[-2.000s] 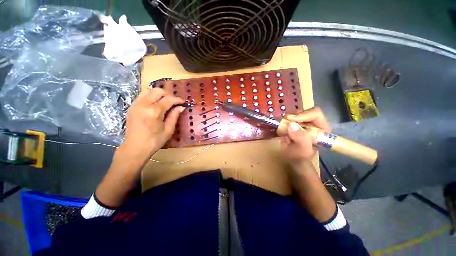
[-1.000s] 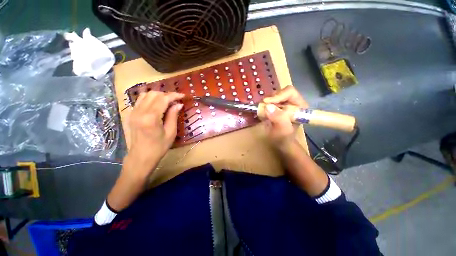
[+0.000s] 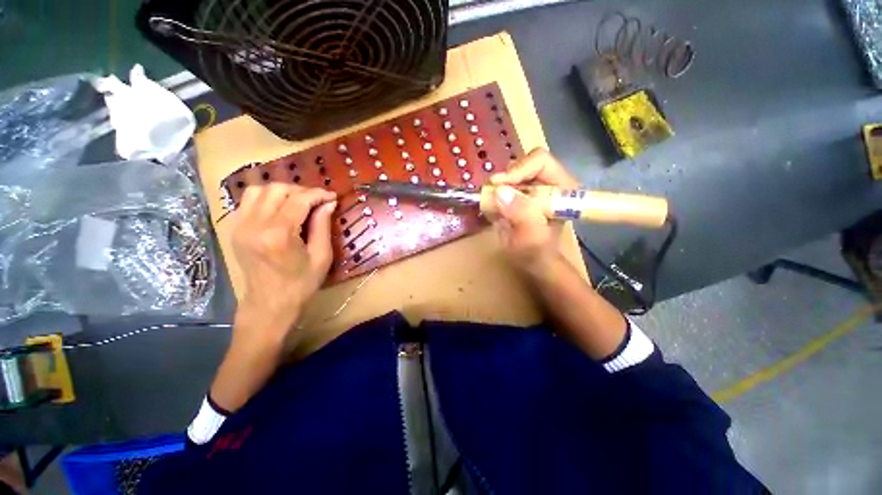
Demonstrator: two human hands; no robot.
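The reddish-brown holding board lies tilted, with rows of silvery round contacts and dark holes. Several thin dark leads lie slanted across its lower left part. My right hand grips the pale wooden handle of the soldering iron. The iron's dark barrel points left, its tip close to my left fingertips, over the board. My left hand is over the board's left end, thumb and forefinger pinched on what looks like a short dark lead, mostly hidden. Contact between tip and lead cannot be made out.
The fume fan stands behind the board on the cardboard. Plastic bags and white tissue are left. The solder reel and blue bin are lower left. The iron stand's yellow sponge is at upper right.
The camera view has shifted and turned, so the board appears further left and more tilted. My left fingertips and the iron tip have come close together. Both hands remain over the board.
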